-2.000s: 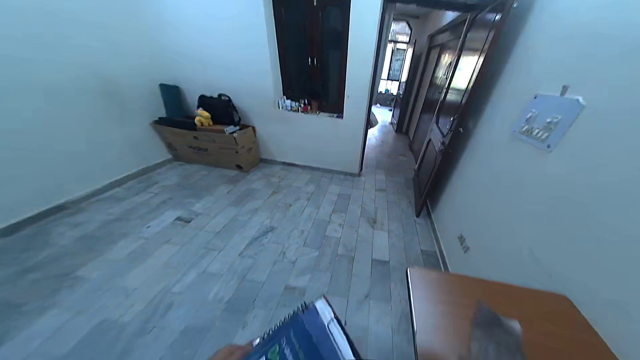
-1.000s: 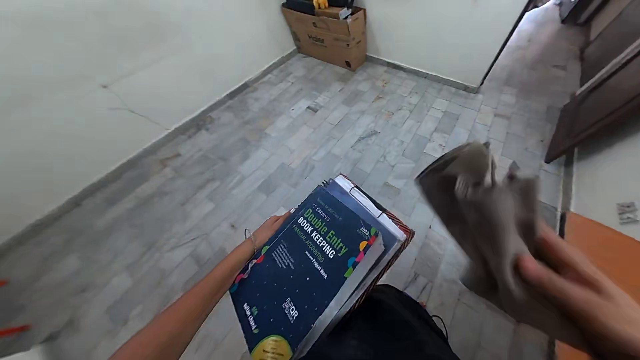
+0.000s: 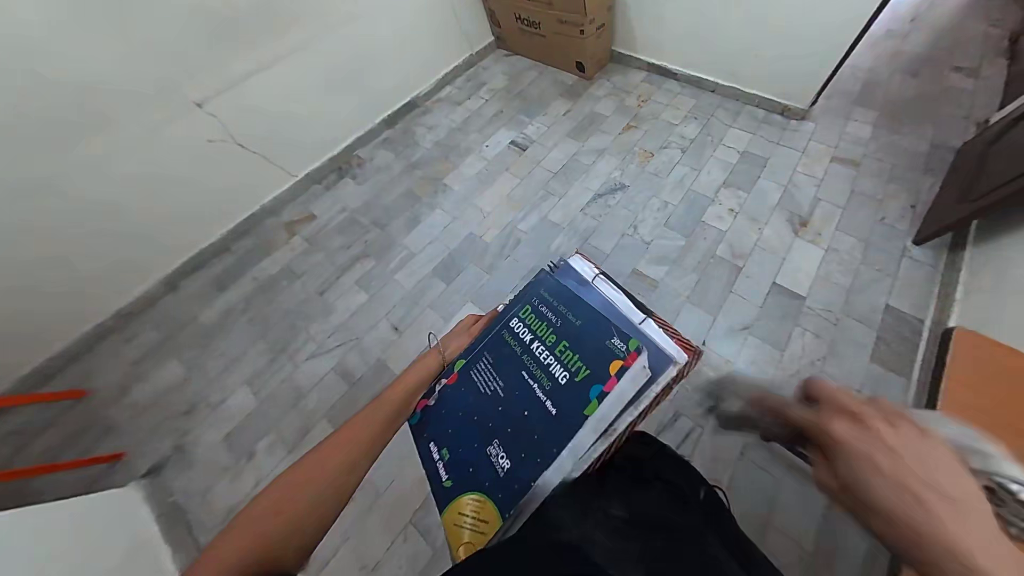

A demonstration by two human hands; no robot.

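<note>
A stack of books and papers, topped by a dark blue bookkeeping textbook, leans on my black-clothed leg. My left hand grips the stack at its far left edge; most of its fingers are hidden beneath. Loose sheets and a wire-bound pad lie under the textbook, above a item with a striped red-brown edge. To the right of the stack my right hand, blurred by motion, holds a grey cloth. Part of the cloth trails beside the wrist.
A cardboard box stands against the far wall. At the right are an orange-brown tabletop and a dark wooden door. Two orange bars and a white surface show at the lower left. Grey tiles cover the floor.
My right hand and the grey cloth have moved lower beside the stack since one second ago. My left hand keeps hold of the books. The view has tilted down strongly since the first frame.
</note>
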